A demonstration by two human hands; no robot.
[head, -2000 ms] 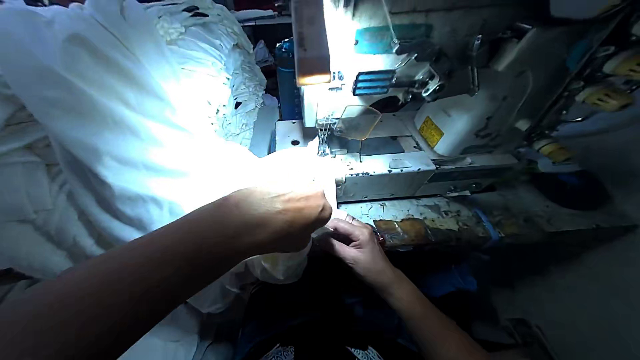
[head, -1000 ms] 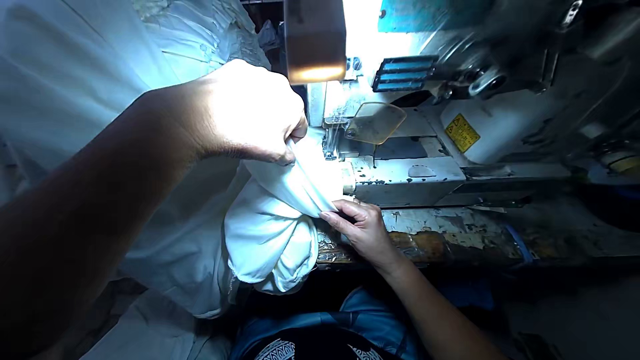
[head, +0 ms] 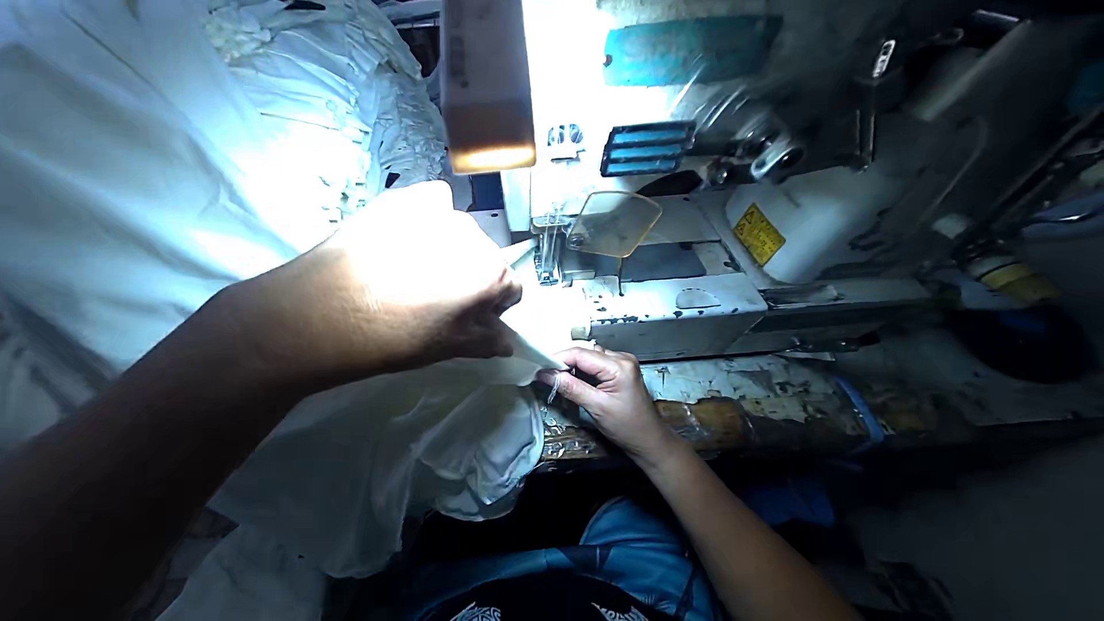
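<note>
My left hand (head: 414, 285) grips white fabric (head: 466, 431) just left of the needle area of an industrial sewing machine (head: 673, 310). Strong light washes out the back of that hand. Lower and to the right, my right hand (head: 608, 392) pinches the fabric's edge between thumb and fingers, in front of the machine bed. The cloth is stretched between both hands and hangs in folds below them. Its upper part reaches the presser foot (head: 547, 267); glare hides whether it lies under the foot.
A large pile of white fabric (head: 285, 129) rises at the left and behind. A lamp housing (head: 488, 86) hangs above the needle area, beside a clear guard (head: 614, 224). The worn table edge (head: 716, 418), patched with tape, runs along the front. Thread cones (head: 1018, 280) stand at the right.
Since one second ago my left hand has come down beside the needle area, and the bunched cloth below it has spread out. My right hand still pinches the fabric edge.
</note>
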